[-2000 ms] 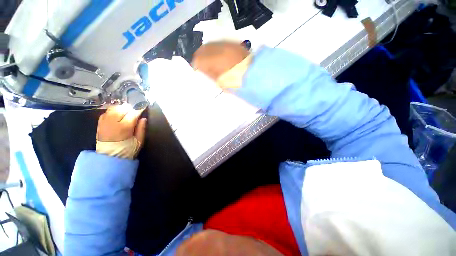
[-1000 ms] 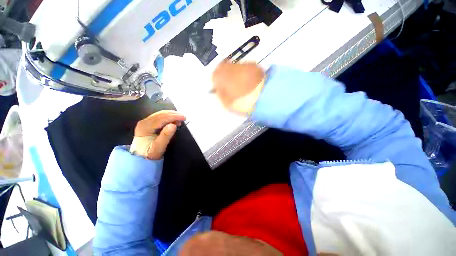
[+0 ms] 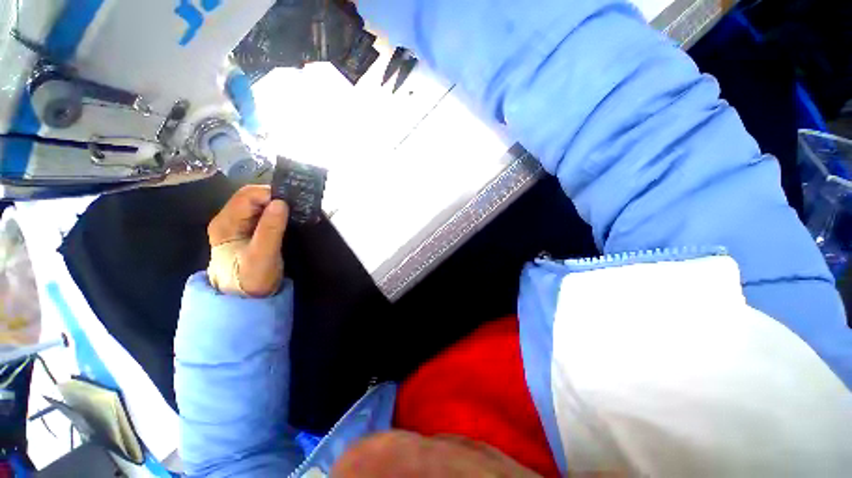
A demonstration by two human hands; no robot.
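My left hand (image 3: 247, 239) holds a small black care label (image 3: 299, 189) with fine pale print between thumb and fingers, just right of the needle area of the white sewing machine (image 3: 112, 56). The dark garment panel (image 3: 140, 252) lies under my left hand and hangs over the table edge into my lap. My right hand is out of the picture; its blue sleeve (image 3: 579, 103) reaches past the top edge. The thread snips (image 3: 399, 69) lie on the table near that sleeve, partly cut off from sight.
A pile of black labels (image 3: 313, 42) lies on the white table behind the needle area. A measuring scale (image 3: 458, 224) runs along the table's front edge. A clear and blue plastic bin (image 3: 827, 191) is at the far right. A small pad (image 3: 101, 415) is at the lower left.
My left hand has moved slightly left and now shows a printed label in its fingers. My right hand has moved up and out of the picture. The view has shifted.
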